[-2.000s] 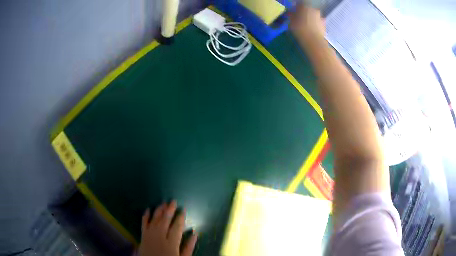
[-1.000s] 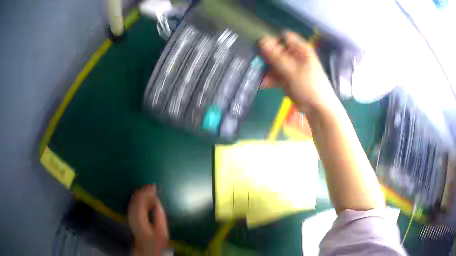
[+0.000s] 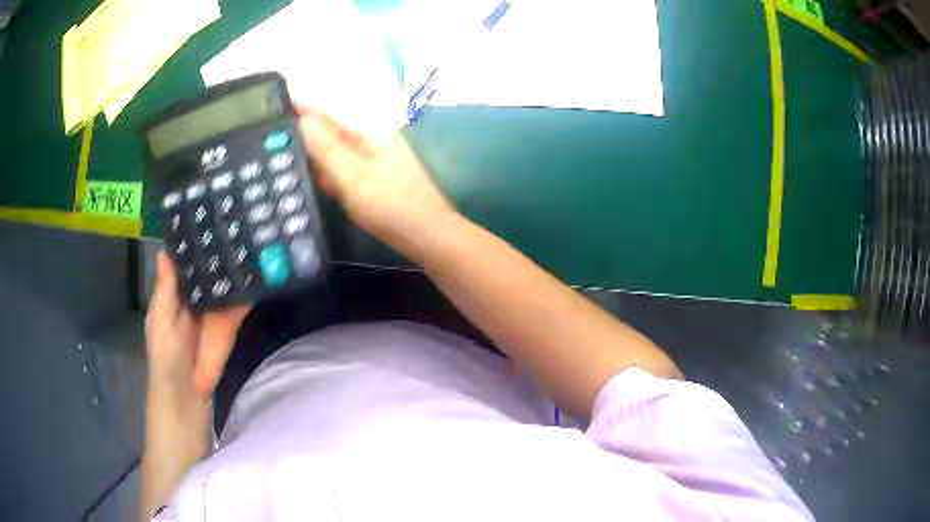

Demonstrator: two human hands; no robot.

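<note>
A black desktop calculator (image 3: 235, 194) with a grey display, dark keys and two green keys is held up in front of the table's left part, display end away from me. My right hand (image 3: 357, 168) grips its upper right edge. My left hand (image 3: 194, 331) is at its lower left edge and under its bottom end; part of the fingers is hidden behind it. White pages (image 3: 571, 61) lie on the green table beyond, washed out. A blue-and-clear pen (image 3: 423, 94) lies at their near edge.
Yellow slips (image 3: 122, 56) lie at upper left. A green label (image 3: 112, 200) is on the table's near-left edge. Yellow tape (image 3: 777, 153) crosses the right side. Stacked clear trays (image 3: 897, 184) stand at far right, with more clear trays (image 3: 831, 398) low on the right.
The calculator has come from over the far part of the table to close before my body, and my left hand now holds it too. The view has swung to the white pages.
</note>
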